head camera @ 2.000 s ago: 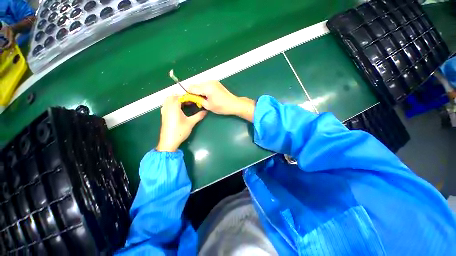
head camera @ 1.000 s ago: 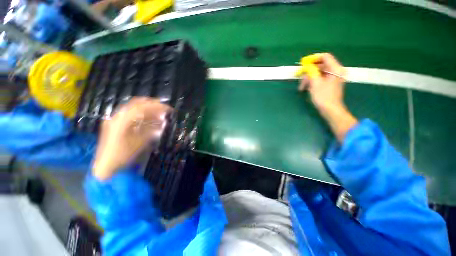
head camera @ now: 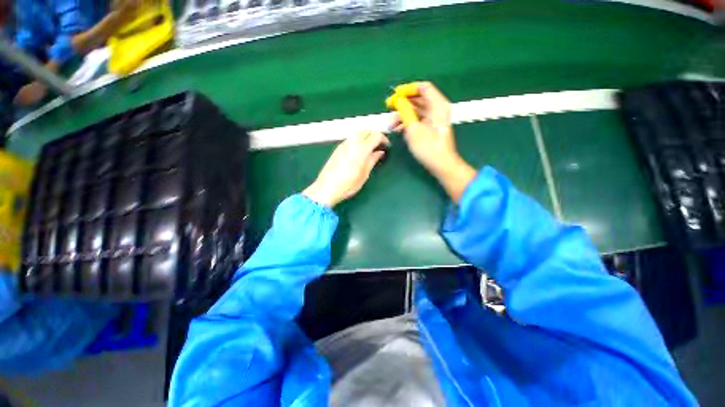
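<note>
My right hand [head camera: 430,131] holds a yellow hand tool [head camera: 405,104] above the white rail [head camera: 318,132]. My left hand [head camera: 347,166] is just left of it, with fingers closed on a small black part [head camera: 383,149], mostly hidden by the fingers. The two hands are close together at the far side of the green bench [head camera: 397,215]. Whether the tool touches the part cannot be told.
Stacks of black trays stand at the left [head camera: 119,191] and right [head camera: 688,159]. A round black part [head camera: 292,104] lies on the green belt [head camera: 509,56]. A clear tray [head camera: 278,16] and a yellow tray [head camera: 141,36] are beyond, near a person's blue sleeve at upper left.
The view has swung back to the right. My left hand has moved from over the left tray stack to beside my right hand, and a black part now shows in it. The right hand still holds the yellow tool.
</note>
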